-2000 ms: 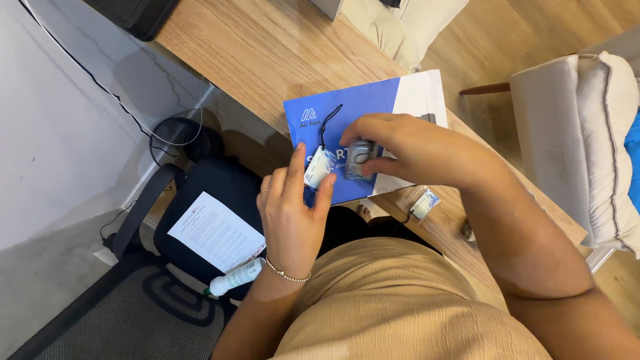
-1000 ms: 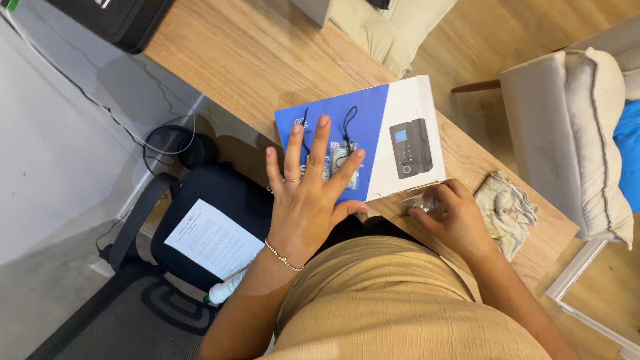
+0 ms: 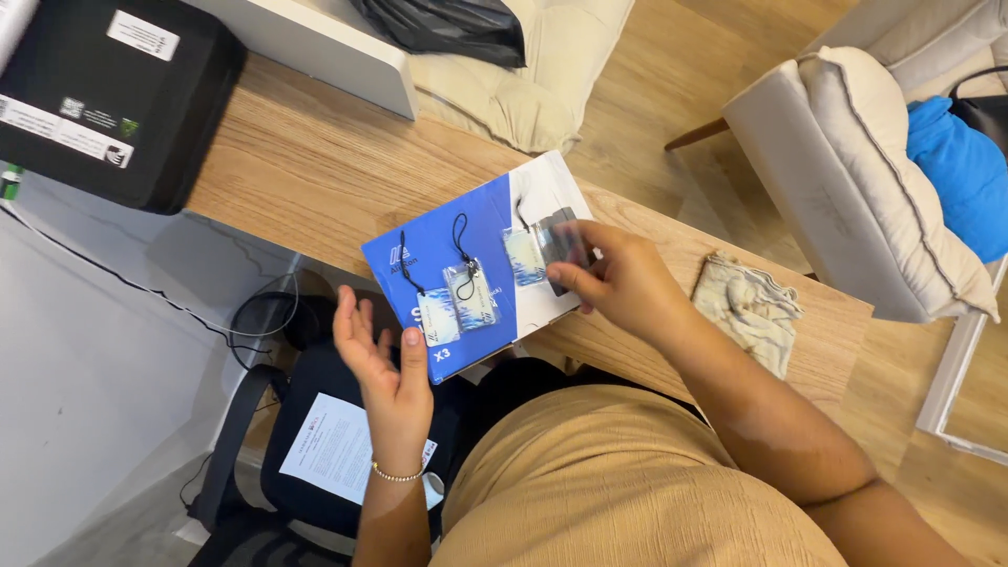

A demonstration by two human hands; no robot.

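A blue and white cardboard product box (image 3: 488, 197) lies on the wooden desk near my body. On its blue part are a small printed tag card with a black cord loop (image 3: 439, 316) and, beside it, another such card in a clear plastic sleeve (image 3: 472, 295). A third corded card (image 3: 524, 256) lies on the white part. My right hand (image 3: 610, 272) pinches a clear plastic sleeve (image 3: 563, 236) right beside that third card. My left hand (image 3: 386, 354), palm up with fingers apart, is at the box's left corner and holds nothing.
A folded beige cloth (image 3: 744, 307) lies on the desk (image 3: 315, 150) to the right. A black case (image 3: 118, 87) with labels stands at the upper left. Below left is a black office chair (image 3: 260, 457) with a printed sheet (image 3: 331, 449). A cushioned armchair (image 3: 827, 181) stands at right.
My left hand has moved off the cards to the box's left corner. My right hand has come from the desk beside the box onto its white part, where a third card now lies.
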